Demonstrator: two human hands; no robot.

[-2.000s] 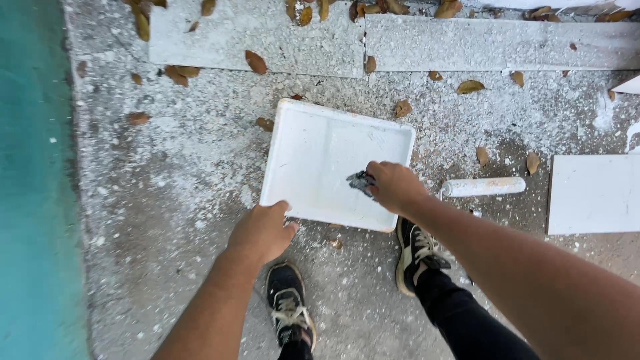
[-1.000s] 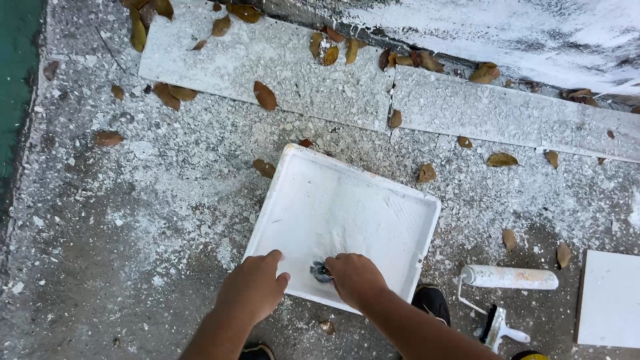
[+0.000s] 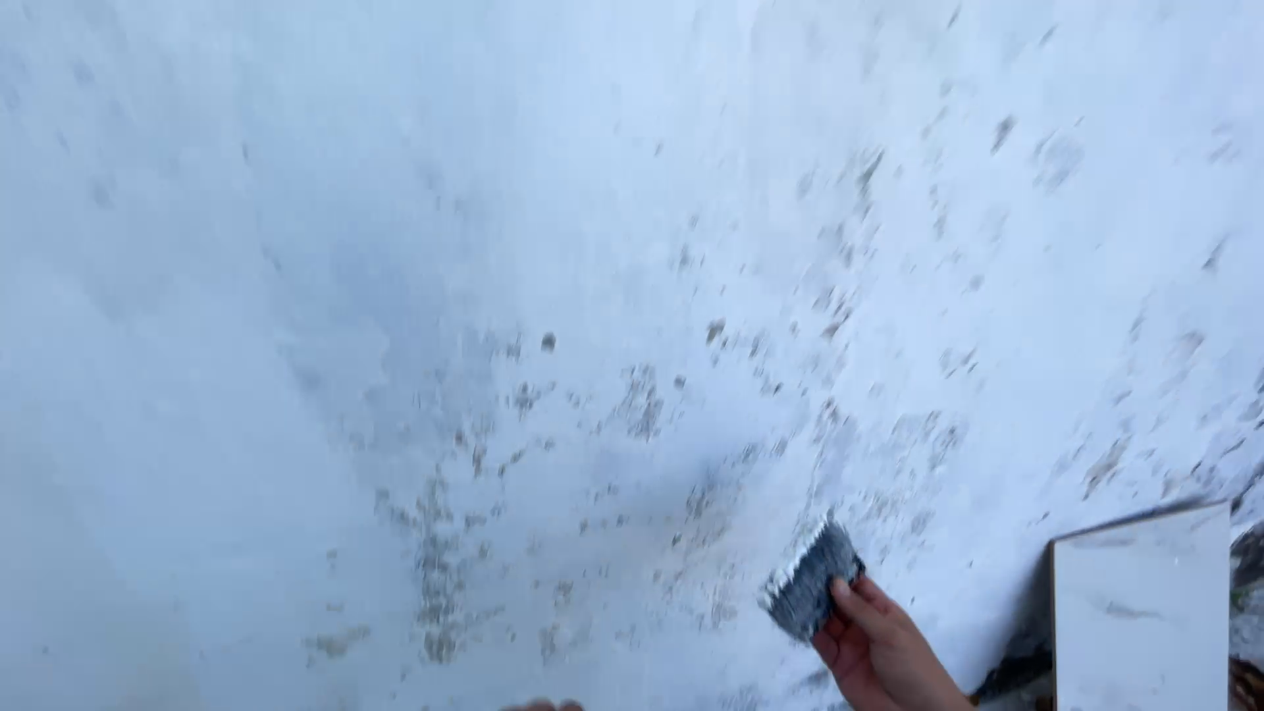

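My right hand (image 3: pixel 874 632), low and right of centre, grips a dark-bristled paintbrush head (image 3: pixel 815 583); white paint coats the bristle tips. The fingers cover the rest of the brush. Behind it rises a white-painted wall (image 3: pixel 592 247) with grey and brown specks showing through. Whether the bristles touch the wall cannot be told. Of my left hand (image 3: pixel 543 705) only fingertips show at the bottom edge, so what it does is hidden.
A white tile or panel (image 3: pixel 1141 612) with grey marks stands at the lower right, close to the wall. Dark rubble and brown leaves (image 3: pixel 1246 681) lie beside it at the right edge.
The view has swung from the ground up to the wall. My right hand and the brush have left the white tray, which is out of view. My left hand is no longer at the tray's edge.
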